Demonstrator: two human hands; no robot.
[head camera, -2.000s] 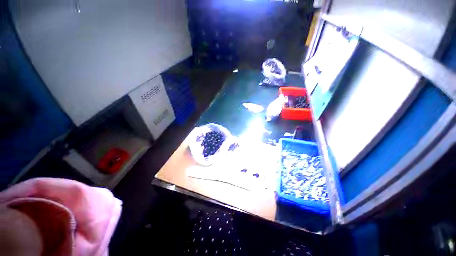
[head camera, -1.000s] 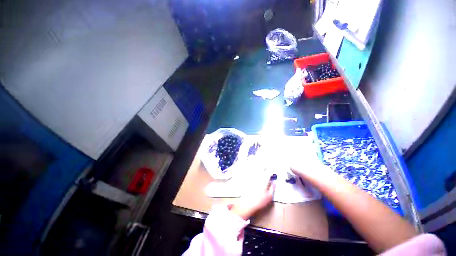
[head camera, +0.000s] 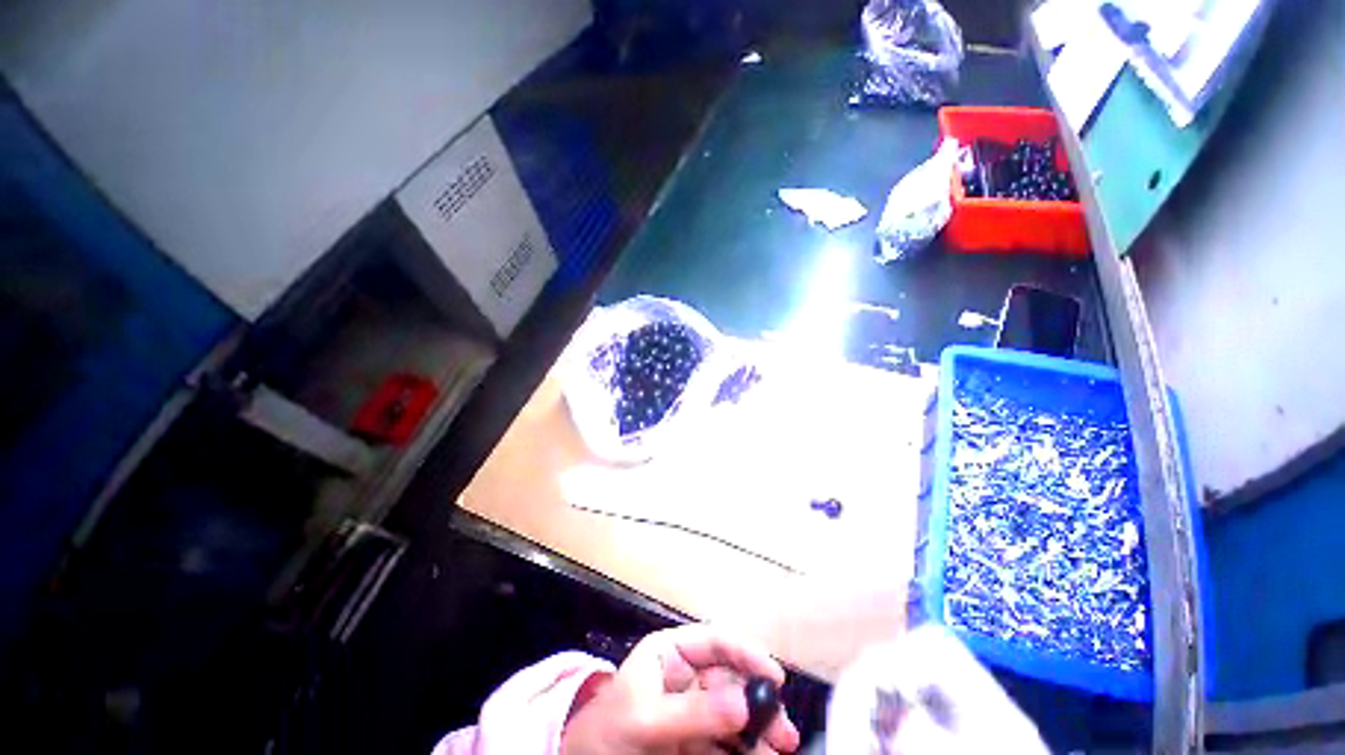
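Observation:
My left hand (head camera: 664, 705), in a pink sleeve, is at the bottom middle in front of the bench edge. Its fingers hold a black glossy knob (head camera: 760, 699). My right hand (head camera: 944, 705) shows as a blurred white, seemingly gloved shape at the bottom edge, partly cut off, with dark smudges on it; its fingers and hold are unclear. Another small black knob (head camera: 826, 508) lies on the glaring white work sheet (head camera: 738, 479). A clear plastic bag (head camera: 590, 398) of black balls stands open at the sheet's left. The blue bin (head camera: 932, 487) holds silvery pieces.
A red bin (head camera: 1018, 226) of dark parts, a crumpled clear bag (head camera: 918, 207) and a black phone (head camera: 1040, 319) are farther back. Another plastic bag (head camera: 907, 52) is at the far end. A metal frame post (head camera: 1158, 487) runs along the right. A dark cord (head camera: 686, 531) lies along the sheet.
Both hands have moved from the sheet down to the bottom edge. One of two black knobs is gone from the sheet, and my left hand now holds a knob. The view has shifted.

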